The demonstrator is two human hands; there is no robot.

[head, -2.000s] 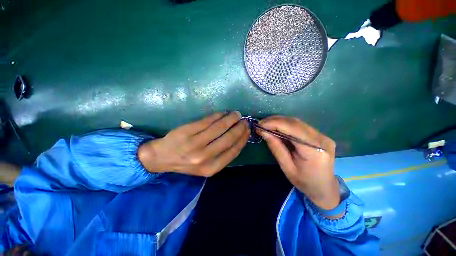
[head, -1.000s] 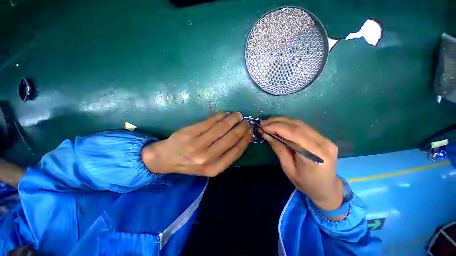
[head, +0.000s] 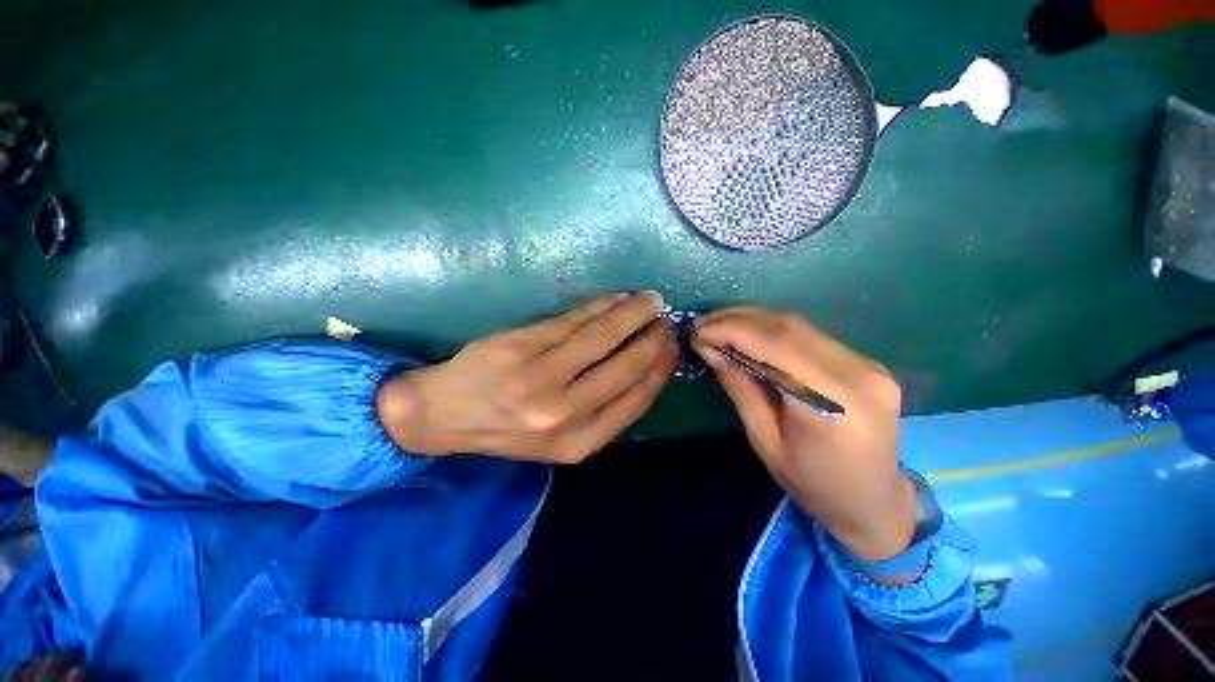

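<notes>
A small dark watch case with a shiny rim [head: 689,349] sits at the bench's near edge, mostly hidden between my hands. My left hand [head: 540,380] lies over its left side and holds it under the fingertips. My right hand [head: 815,413] grips thin dark tweezers [head: 780,378] like a pen. Their tips point into the watch case but are hidden by my fingers. Any small part at the tips is too small to tell.
A round speckled silver-grey screw dish [head: 766,133] lies beyond my hands, with a white tab [head: 983,91] at its right. An orange and black screwdriver [head: 1133,16] shows top right. A clear bag [head: 1183,189] lies at the right edge, another dark housing [head: 53,227] at far left, a pale scrap [head: 343,328] near my left sleeve.
The tweezers have shifted and tilted slightly in my right hand. The orange screwdriver, out of view one second ago, shows again at top right. My left hand stays on the watch case.
</notes>
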